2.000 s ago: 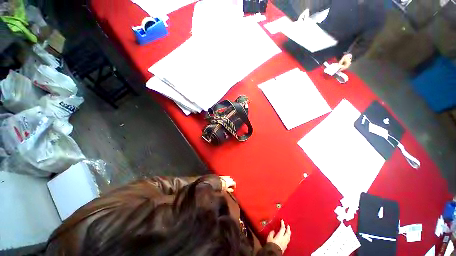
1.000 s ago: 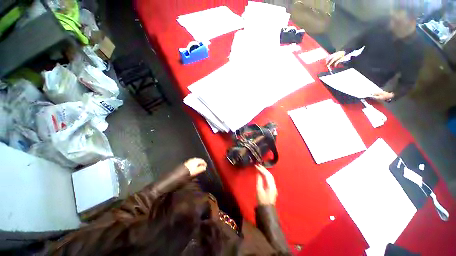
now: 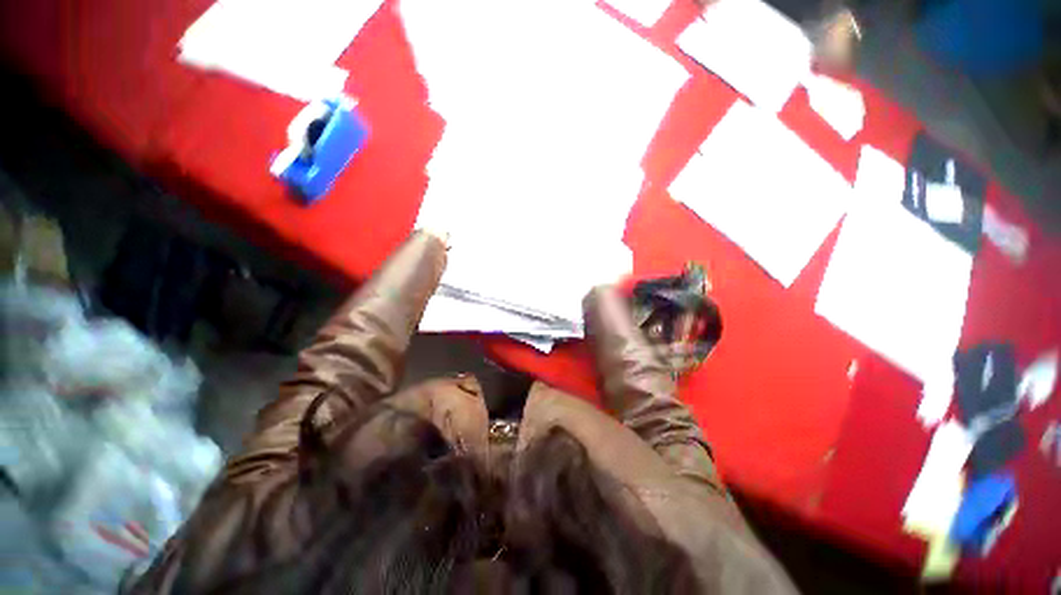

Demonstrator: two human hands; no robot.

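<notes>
A loose stack of white sheets (image 3: 535, 151) lies on the red table in front of me, its near edges uneven. My left hand (image 3: 435, 241) is at the stack's left edge, barely showing past the brown sleeve. My right hand (image 3: 605, 305) is at its near right corner. Both hands are blurred and washed out, so their fingers and any grip cannot be made out. The small dark handbag (image 3: 678, 323) sits just right of my right forearm, partly hidden by the sleeve.
A blue tape dispenser (image 3: 324, 149) stands left of the stack. More white sheets (image 3: 762, 192) and black flat pieces (image 3: 945, 192) lie to the right. Another blue dispenser (image 3: 984, 511) is at the lower right. Plastic bags (image 3: 105, 430) are on the floor at left. A blurred hand shows at top right.
The view has turned and moved towards the sheet stack. My right hand has left the handbag for the stack's near right corner. My left hand has moved from beside the table to the stack's left edge.
</notes>
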